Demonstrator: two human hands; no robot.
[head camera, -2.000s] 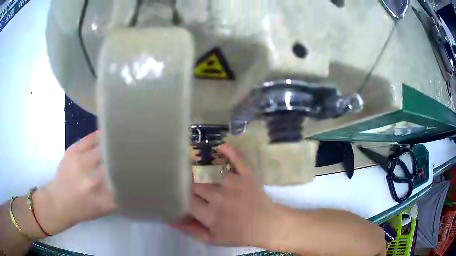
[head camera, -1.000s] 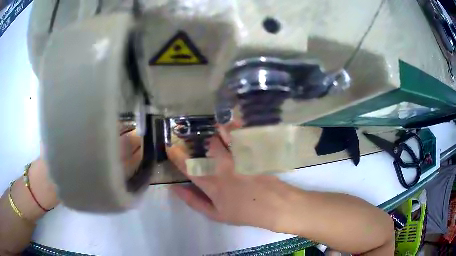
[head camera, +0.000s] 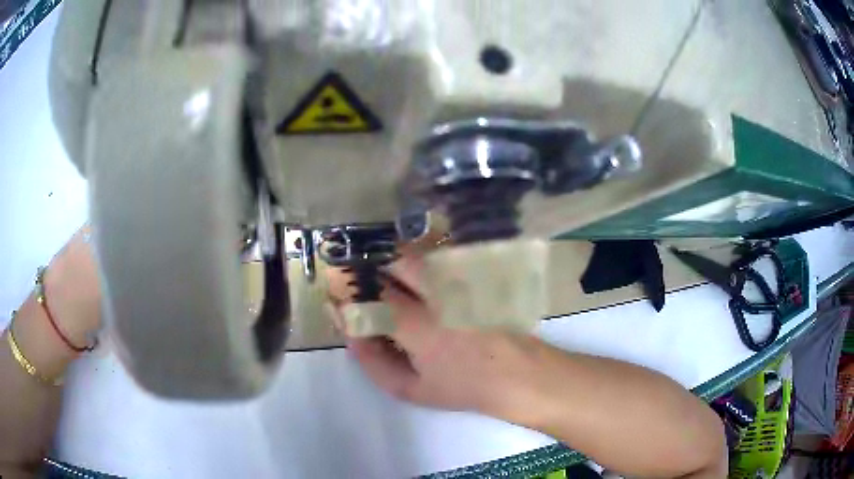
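The cream sewing machine head (head camera: 599, 47) fills the upper view. Its big pale rounded cover (head camera: 173, 224) is close to the camera and hides the needle. My right hand (head camera: 440, 346) is behind the tension knobs, palm down near the bed; its fingertips are hidden, so I cannot tell if it holds anything. My left hand (head camera: 80, 271) is mostly hidden behind the cover; only its wrist side with two bracelets shows. The chrome tension assembly (head camera: 482, 159) and a smaller one (head camera: 360, 248) are above my right hand. No fabric shows at the needle area.
A small black piece (head camera: 623, 269) lies on the machine bed, under the green control panel (head camera: 721, 201). Black-handled scissors (head camera: 757, 299) lie to its right. A lime green basket (head camera: 763, 426) stands below the table's green edge (head camera: 524, 460).
The view has shifted, so the cover sits further left than at first. The dark fabric seen at left two seconds ago is out of sight. My left hand has moved further behind the cover.
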